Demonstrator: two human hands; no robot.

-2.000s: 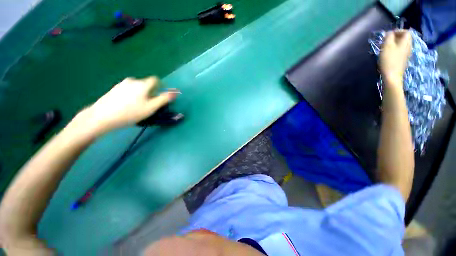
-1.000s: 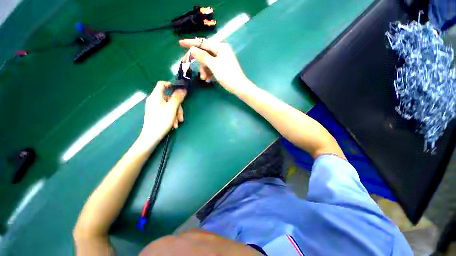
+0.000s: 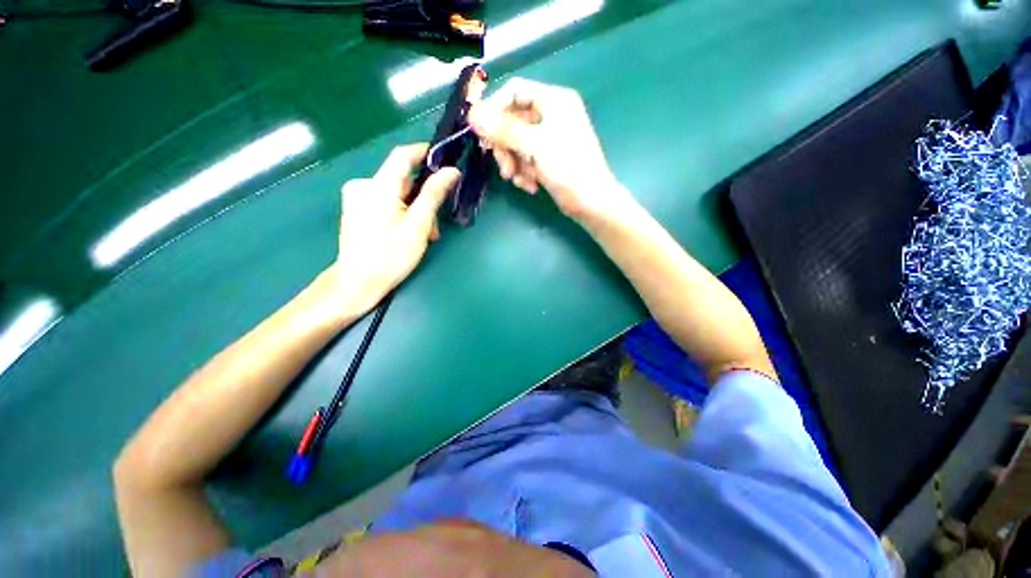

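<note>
A black battery clamp (image 3: 456, 127) is held over the green bench, its tip pointing away from me. My left hand (image 3: 390, 226) grips its near part between thumb and fingers. My right hand (image 3: 543, 141) pinches a thin silver bent wire (image 3: 450, 140) at the clamp's right side; one wire end reaches across the black body. A second black handle part (image 3: 473, 186) shows beside the clamp, below my right fingers. A black cable lead (image 3: 360, 352) runs from under my left hand toward me and ends in a blue plug (image 3: 299, 465) beside a red sleeve (image 3: 311, 431).
The green bench (image 3: 588, 265) curves across the view. On the darker green surface at the upper left lie another clamp with copper tips (image 3: 424, 20) and a black handle part (image 3: 138, 34). At the right, a black tray (image 3: 820, 260) holds a pile of silver wires (image 3: 970, 254).
My right hand has come from the wire pile to the clamp. My left hand now holds the clamp more upright. Since one second ago the parts at the upper left have shifted toward the picture's top edge.
</note>
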